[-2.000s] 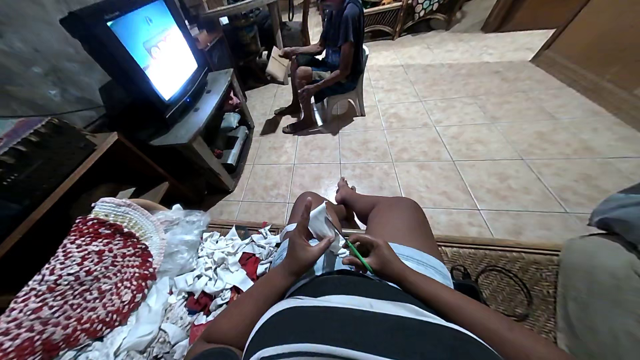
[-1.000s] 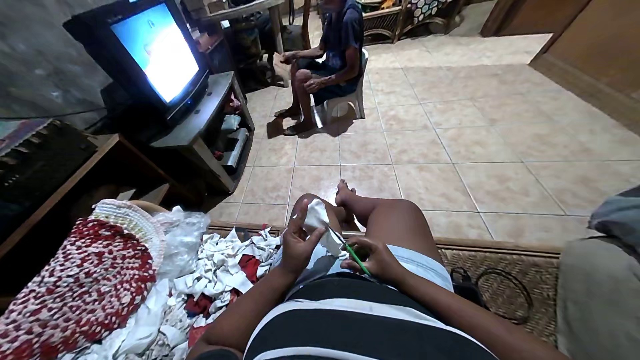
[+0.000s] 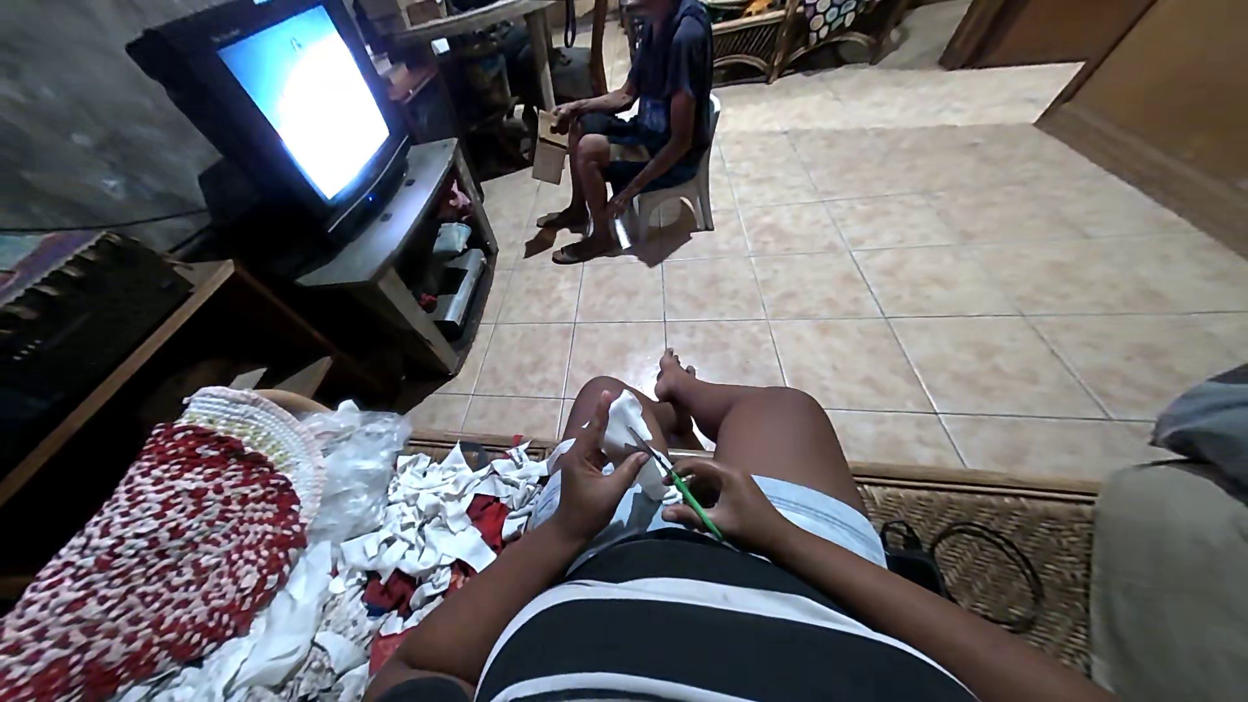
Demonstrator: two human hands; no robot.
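A piece of white cloth (image 3: 624,426) is held up above my lap in my left hand (image 3: 593,480), between thumb and fingers. My right hand (image 3: 726,502) grips a pair of green-handled scissors (image 3: 694,505), whose blades point up and left against the cloth. Whether the blades are apart is too small to tell. Left of my lap lies a heap of white fabric scraps (image 3: 439,507), with red scraps (image 3: 487,519) among them. A red, pink and white woven rag mat (image 3: 185,526) lies beyond the heap, beside a clear plastic bag (image 3: 361,463).
A television (image 3: 302,107) is on a low stand (image 3: 390,263) at the left. Ahead, a person (image 3: 663,107) sits on a plastic chair (image 3: 704,185), holding a piece of cardboard (image 3: 549,151). To my right are a coiled black cable (image 3: 1033,575) on the woven seat (image 3: 1058,507) and a grey cushion (image 3: 1160,585).
Both my hands stay above my lap with the cloth and scissors, shifting only slightly. The seated person's cardboard, out of sight a second ago, shows again beside the knees.
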